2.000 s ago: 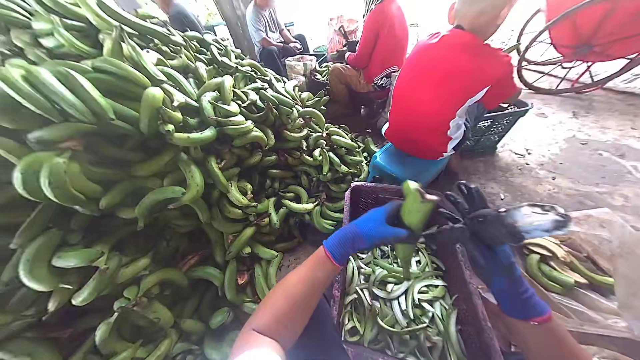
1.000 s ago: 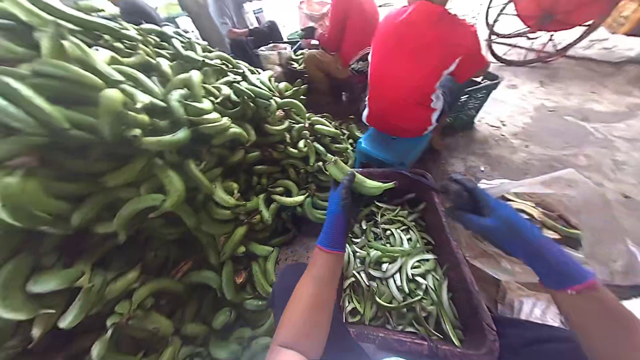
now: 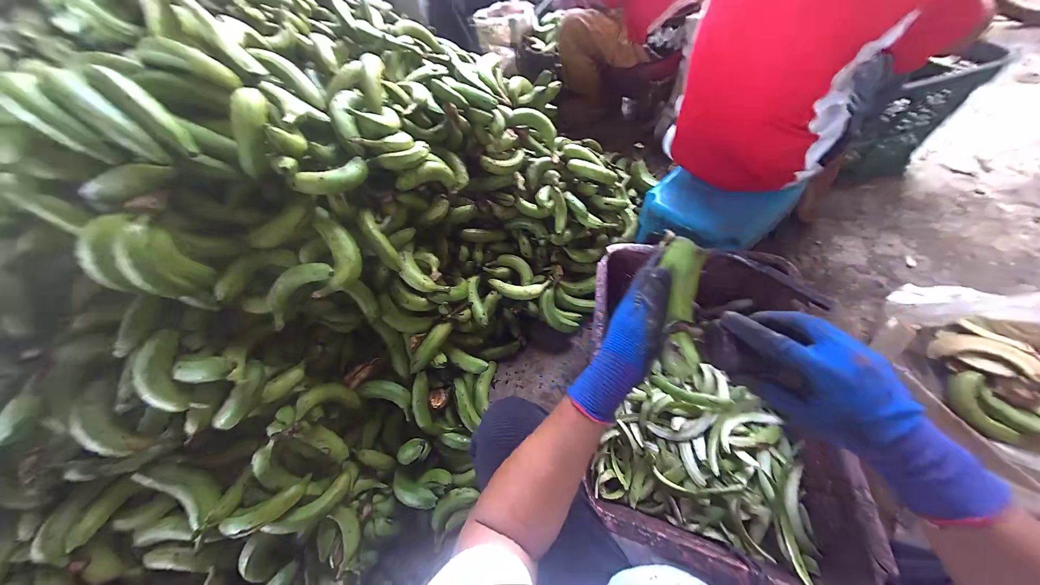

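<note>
My left hand (image 3: pixel 630 337), in a blue glove with dark fingers, holds a green plantain or banana (image 3: pixel 682 280) nearly upright over the far part of a dark purple plastic crate (image 3: pixel 707 548). My right hand (image 3: pixel 821 378), gloved the same way, is just right of the fruit, above the crate's right side; its fingers point left and are bent, and whether they grip anything is unclear. A dark thin strip lies beyond the fingers, too blurred to name. Curved green and whitish peel strips (image 3: pixel 707 447) fill much of the crate below both hands.
A large heap of green plantains or bananas (image 3: pixel 325 268) covers the left. A person in red (image 3: pixel 756 89) sits on a blue stool (image 3: pixel 715 211) ahead, beside a dark green crate (image 3: pixel 926 114). Clear plastic sheeting (image 3: pixel 942 301) and more fruit (image 3: pixel 991 366) lie at right.
The fruit in my left hand was lying nearly level a second ago and now stands upright. My right hand has come closer to it.
</note>
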